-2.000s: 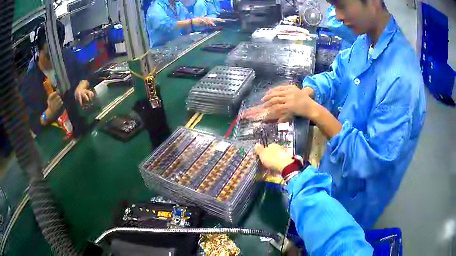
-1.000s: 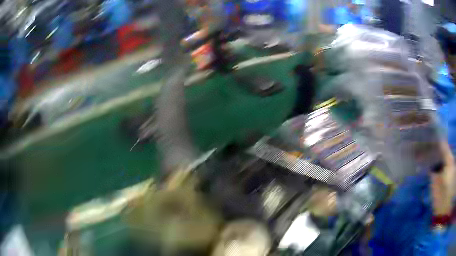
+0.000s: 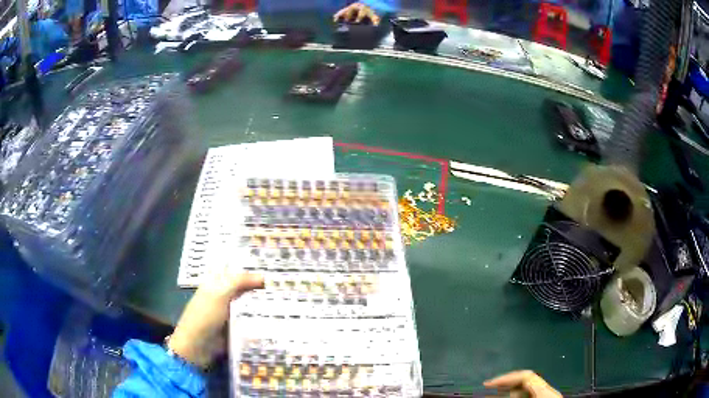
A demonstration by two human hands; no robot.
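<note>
A clear tray (image 3: pixel 319 272) with rows of small orange-and-dark parts lies in front of me at the bottom centre, slightly blurred. My left hand (image 3: pixel 206 315) grips its left edge, thumb on top and the other fingers hidden. A white sheet (image 3: pixel 268 159) with small dark marks along its left side lies behind and partly under the tray. My right hand (image 3: pixel 525 383) is at the bottom edge, right of the tray and apart from it. Only a finger and part of the hand show; the rest is cut off.
Stacked clear trays (image 3: pixel 85 148) stand at left. An orange scrap pile (image 3: pixel 424 218) lies by a red line (image 3: pixel 389 151). At right are a funnel (image 3: pixel 606 210), a fan (image 3: pixel 556 268) and a tape roll (image 3: pixel 628 301). Dark fixtures (image 3: pixel 323 82) lie farther back. Another person's hand (image 3: pixel 357 13) is at the top.
The view has swung from the tray stacks and the neighbouring worker to this bench place. The wristbanded hand at the stack is gone from view. My left hand now holds a part-filled tray.
</note>
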